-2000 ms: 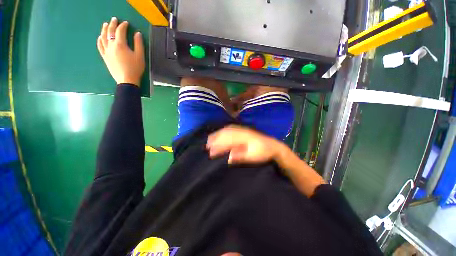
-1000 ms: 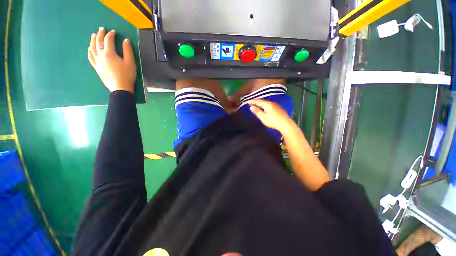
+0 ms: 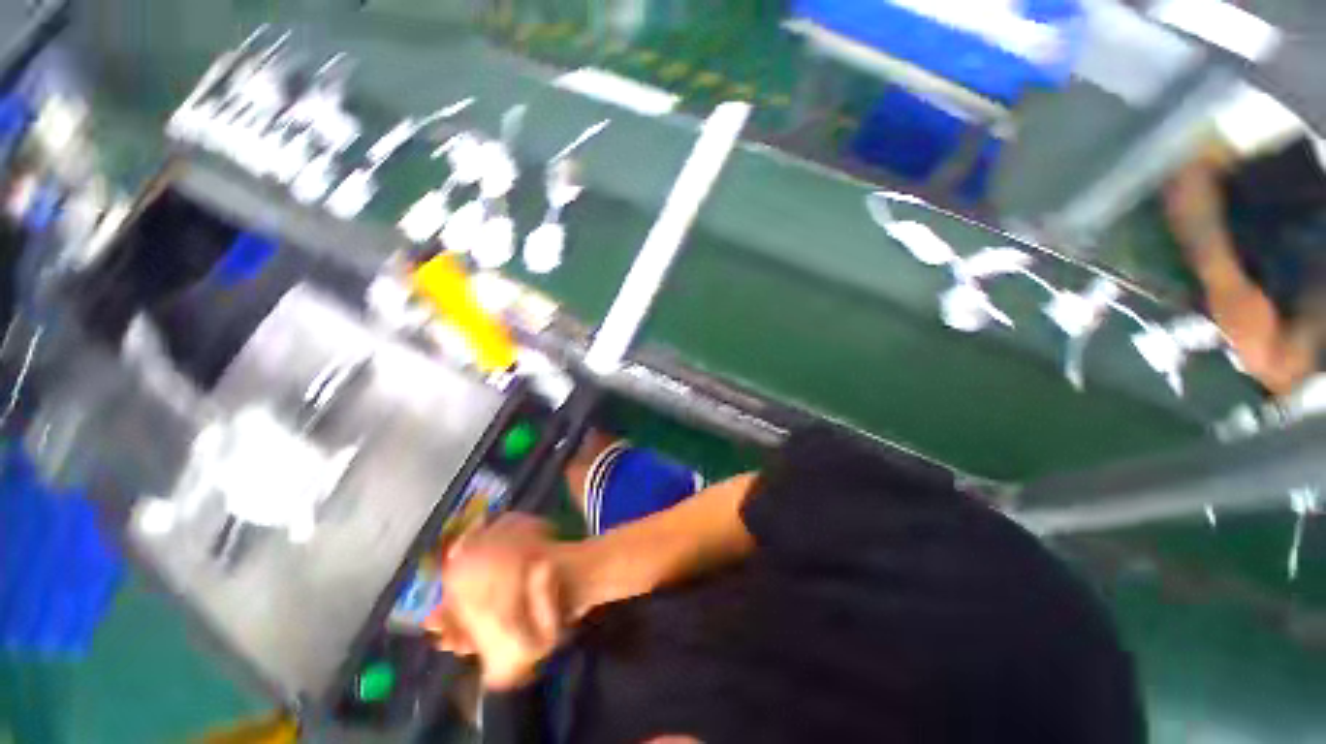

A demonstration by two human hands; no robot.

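The view is tilted and blurred. My right hand [image 3: 502, 589] is over the press's front panel, between the two green buttons, with its fingers bent. Nothing can be made out in it. A dark sleeve end shows just below it, and my left hand seems to be against or under the right one, too blurred to separate. The silver base plate [image 3: 415, 414] lies beyond the panel, with a blurred white fixture [image 3: 262, 472] on it. Green buttons show at the near [image 3: 377, 682] and far [image 3: 519, 439] corners of the panel.
The green conveyor belt [image 3: 814, 349] runs beyond the press, crossed by a white divider bar [image 3: 669, 240]. Several white corded units [image 3: 480, 189] lie left of the bar and several more [image 3: 967, 302] right of it. A yellow post [image 3: 463, 311] stands beside the plate. Another person's arm [image 3: 1236, 298] reaches the belt at right.
The view has swung right and tilted, showing more belt, units and fixture. My right hand has moved from my lap to the panel. My left hand no longer lies on the green surface in view.
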